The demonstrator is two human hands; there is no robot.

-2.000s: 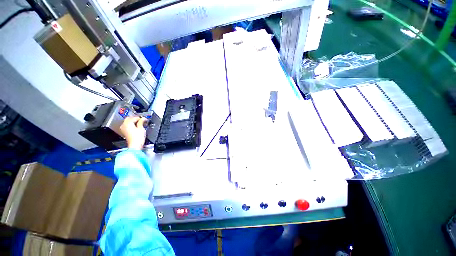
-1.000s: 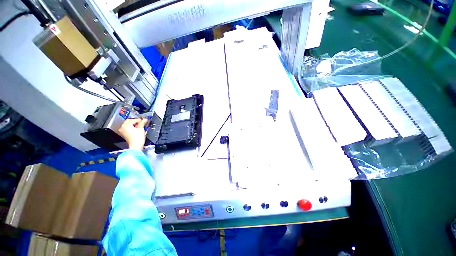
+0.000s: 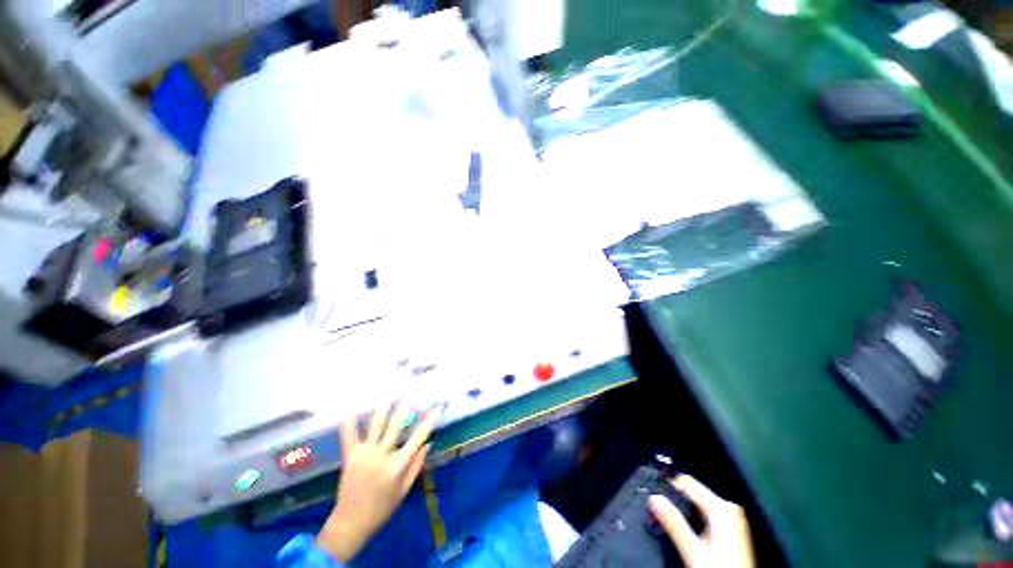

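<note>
My left hand [image 3: 378, 477] is palm down with fingers apart on the front edge of the white machine, beside the control panel [image 3: 291, 457]. It holds nothing. My right hand [image 3: 705, 530] is at the bottom edge, partly cut off, gripping a black housing shell [image 3: 624, 521] just off the machine's front right. The shell is also cut off by the edge. Another black shell [image 3: 253, 264] lies in the fixture area at the left of the white bed [image 3: 411, 277]. The view is blurred.
A dark control box [image 3: 106, 288] stands left of the bed. White flat parts [image 3: 667, 161] lie in a clear bag on the green bench [image 3: 722, 366]. A black shell with a white patch [image 3: 902, 357] and a black block [image 3: 870, 109] lie farther right. A carton [image 3: 106, 499] is lower left.
My left hand has left the control box and moved right to the machine's front edge. My right hand has come into view with a black shell. The view has swung right.
</note>
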